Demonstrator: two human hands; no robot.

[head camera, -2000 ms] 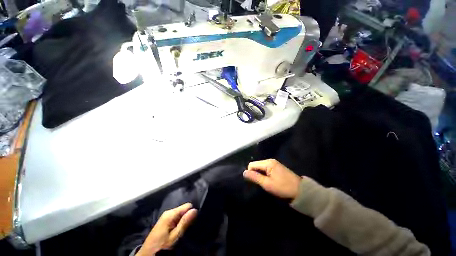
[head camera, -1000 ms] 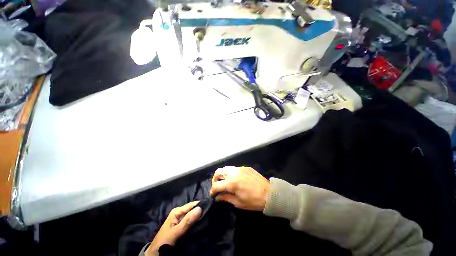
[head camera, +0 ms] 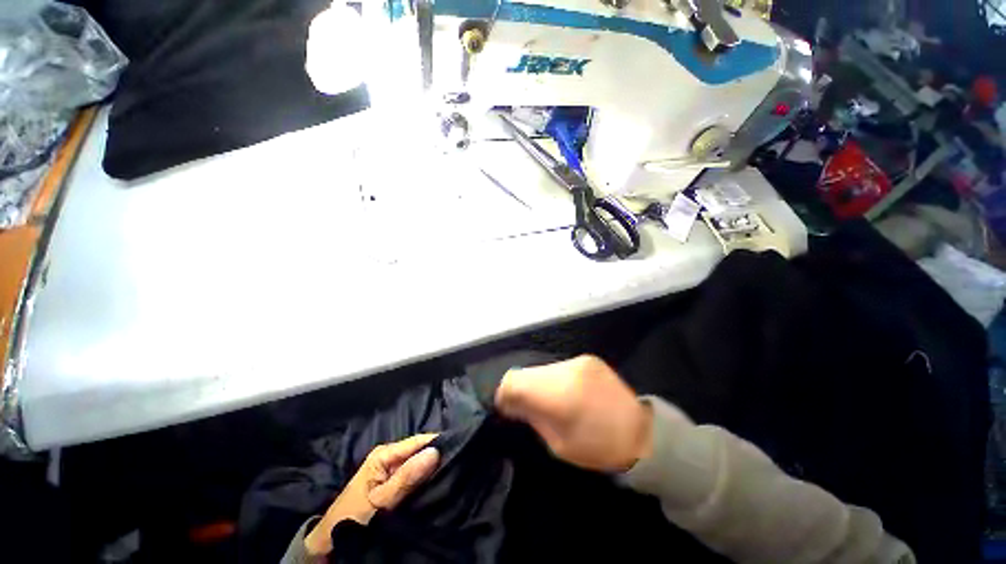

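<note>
A large dark garment (head camera: 794, 364) fills the lower right and lies below the table's front edge. Its thinner, wrinkled dark grey cloth (head camera: 364, 441) shows around my left hand. My left hand (head camera: 381, 481) pinches a folded dark edge between thumb and fingers. My right hand (head camera: 576, 410), slightly blurred, is closed on the same cloth a little up and to the right. A short strip of cloth is stretched between the hands. The right fingertips are partly hidden.
A white sewing machine (head camera: 629, 77) stands at the back of the white table (head camera: 221, 297). Black-handled shears (head camera: 601, 226), a thin silver sliver (head camera: 505, 187) and a blue item (head camera: 568, 138) lie by it. Black cloth (head camera: 221, 88) and clear plastic (head camera: 55, 77) are at left.
The hands came together on the cloth edge, then my right hand moved slightly right and away from my left. The view has shifted, so the machine sits higher and further right.
</note>
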